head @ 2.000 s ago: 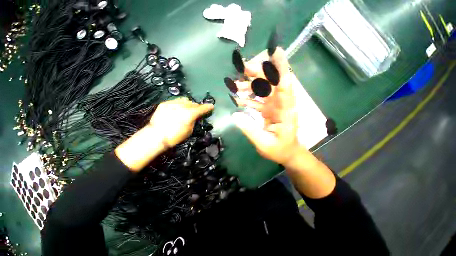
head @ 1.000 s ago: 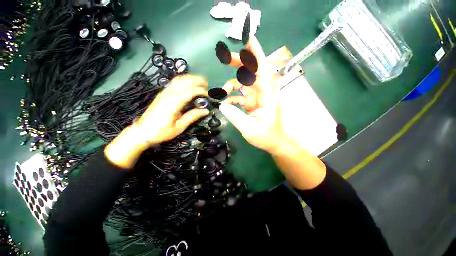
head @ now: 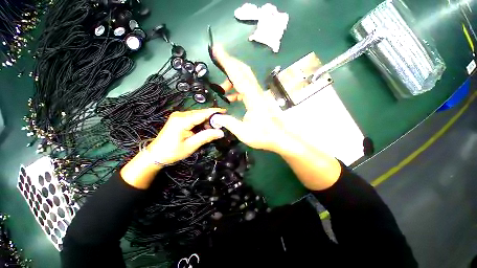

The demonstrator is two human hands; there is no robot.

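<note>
My left hand (head: 180, 137) holds a small round antenna base (head: 213, 121) between thumb and fingers. My right hand (head: 256, 118) meets it there, its thumb pressed on the base. Thin black adhesive pads (head: 218, 92) are stuck on the right hand's raised fingertips, seen nearly edge-on. Whether a pad lies under the right thumb is hidden. Bases with pale faces (head: 200, 69) lie just beyond the left hand, on bundled black cables (head: 128, 112). A darker heap of units (head: 225, 183) lies below the hands.
A metal block (head: 303, 78) with a silvery rod (head: 348, 55) sits on a white sheet (head: 334, 123). A clear plastic pack (head: 400, 49) lies far right, a crumpled white scrap (head: 269, 26) at top. A sticker sheet (head: 44, 196) lies left. The bench edge curves at right.
My right hand has moved left and turned, bringing its thumb onto the base in my left hand. The pad seen beside the base a second ago no longer shows there. The metal block is more exposed.
</note>
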